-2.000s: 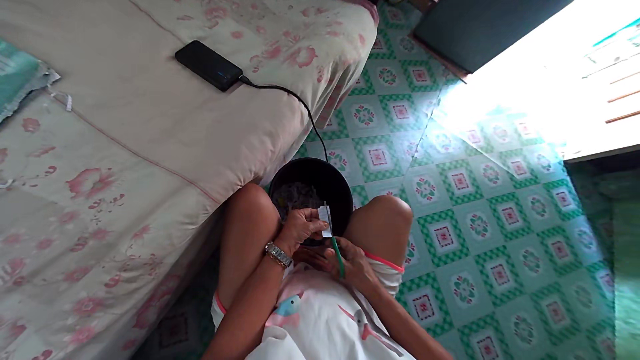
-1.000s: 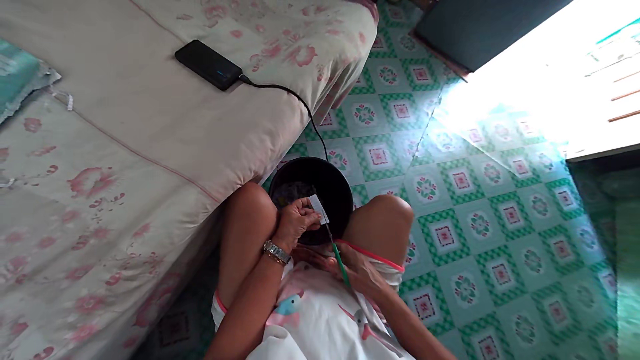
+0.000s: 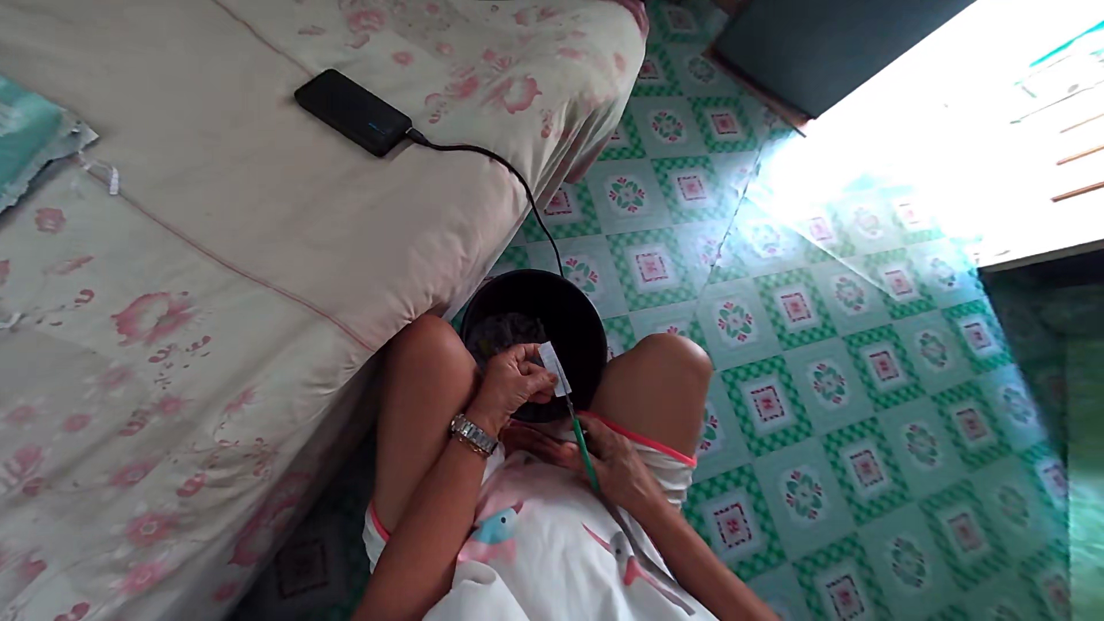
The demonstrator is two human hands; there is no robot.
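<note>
Over the near rim of a black bucket, my left hand pinches a small white strip between thumb and fingers. A metal watch is on that wrist. My right hand grips a thin green-handled tool, probably scissors; its dark metal tip meets the lower end of the strip. Dark, crumpled material lies inside the bucket, which stands between my knees. A grey strap-like piece lies across the white printed cloth on my lap, beside my right forearm.
At left is a bed with a floral sheet. On it lie a black power bank or phone with a black cable hanging toward the bucket, and a teal packet or pillow. Patterned green flooring extends right, below a dark panel.
The white strip in my left hand has changed its tilt, and the hand has shifted slightly. My right hand still holds the green-handled tool near it.
</note>
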